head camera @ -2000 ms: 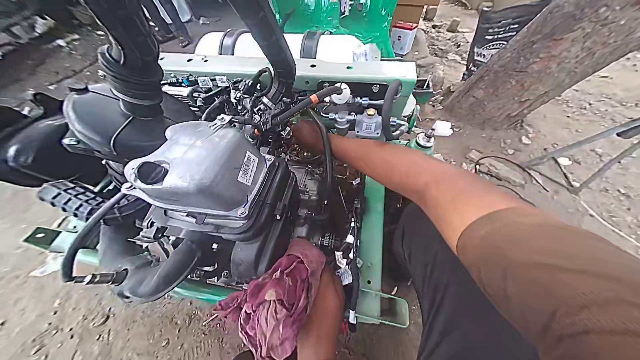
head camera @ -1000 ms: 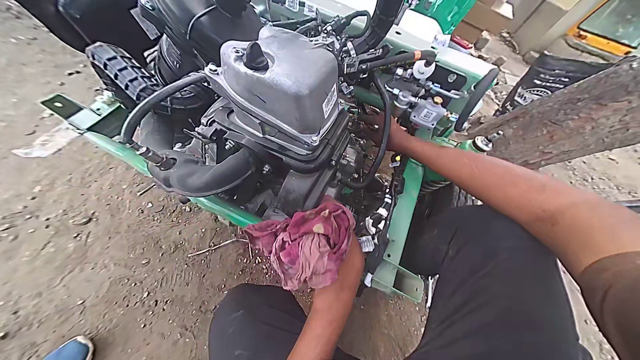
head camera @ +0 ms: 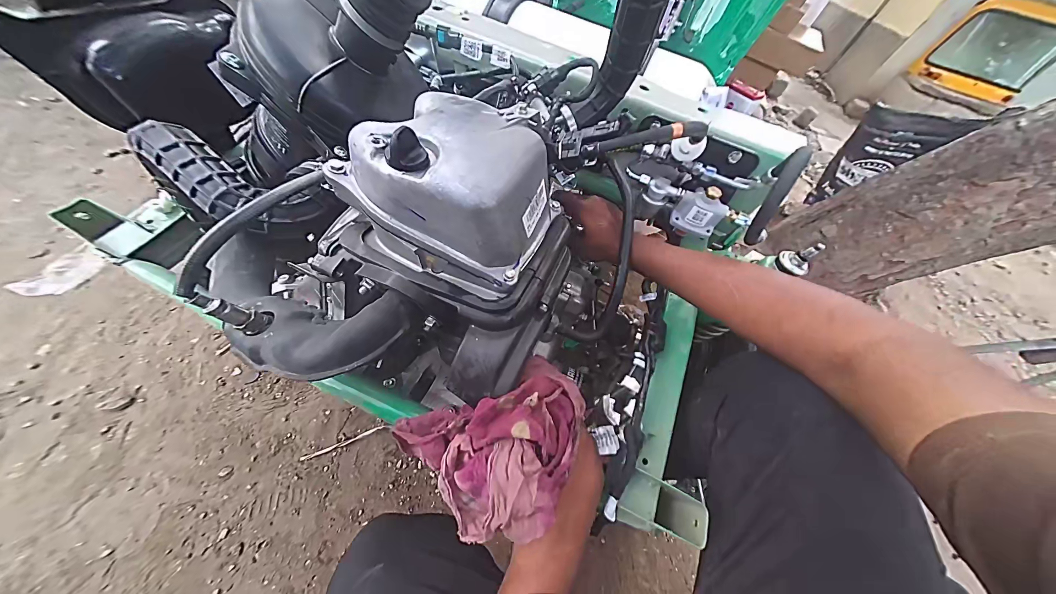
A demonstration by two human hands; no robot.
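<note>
An engine with a grey metal valve cover (head camera: 462, 181) and a black oil filler cap (head camera: 406, 148) sits in a green metal frame (head camera: 670, 371). My left hand (head camera: 569, 462) is at the engine's near lower side, mostly covered by a pink-red cloth (head camera: 511, 454); its fingers are hidden. My right hand (head camera: 596, 227) reaches in beside the valve cover, behind a black hose (head camera: 624, 272). Its fingertips are hidden among the engine parts, and I cannot tell what they touch. A wiring harness (head camera: 635, 396) with white tags runs down along the green frame.
A black corrugated intake duct (head camera: 371, 33) rises behind the engine, with a thick black pipe (head camera: 309, 334) at its left. A small reservoir with a brass-coloured cap (head camera: 700, 213) is mounted right of my right hand. A tree trunk (head camera: 932, 198) and a black sack (head camera: 891, 148) are at the right.
The view has shifted and come closer to the engine. Both hands stay at about the same places on the engine, the cloth still over my left hand.
</note>
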